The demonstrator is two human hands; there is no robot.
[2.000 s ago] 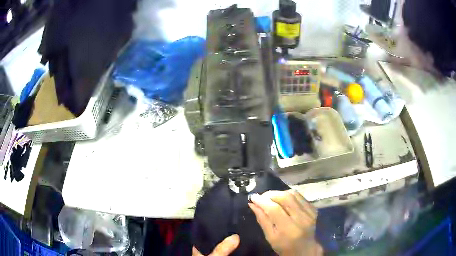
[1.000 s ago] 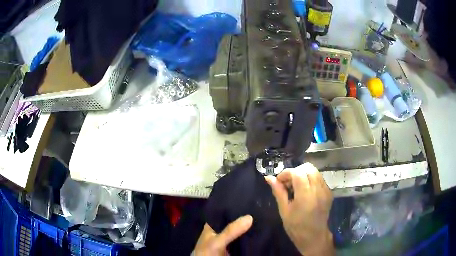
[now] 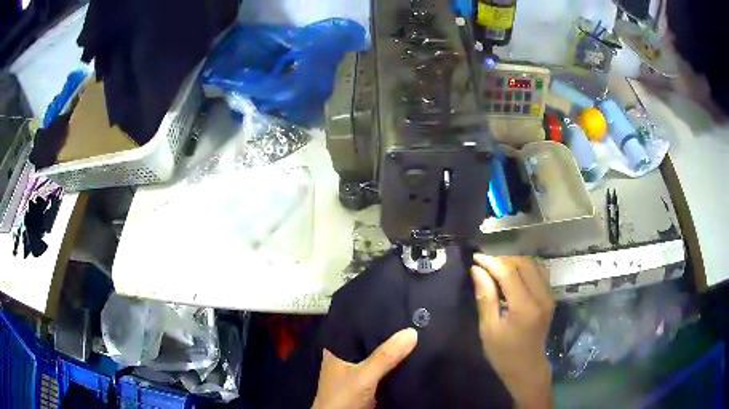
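A dark garment [image 3: 432, 351] lies under the silver button clamp [image 3: 424, 257] of the button-sewing machine [image 3: 436, 192] and hangs over the table's front edge. A small round dark button [image 3: 420, 318] shows on the cloth below the clamp. My left hand [image 3: 364, 371] is on the garment's left part, its thumb on the cloth just below the button and its fingers hidden. My right hand [image 3: 515, 319] is at the garment's right edge, beside the clamp, thumb and index fingertips close together at the cloth; how firmly it grips is unclear.
Right of the head are a beige parts tray [image 3: 563, 182], control panel [image 3: 515, 97], black snips [image 3: 612, 216] and bagged pale blue rolls [image 3: 623, 132]. Left are a clear bag of small metal parts [image 3: 268, 142], a blue bag [image 3: 288, 68] and a white basket [image 3: 120, 168]. Blue crates [image 3: 152, 395] stand below.
My right hand has moved from in front of the clamp to the garment's right edge. The button now shows on the cloth near my left thumb. The view has shifted.
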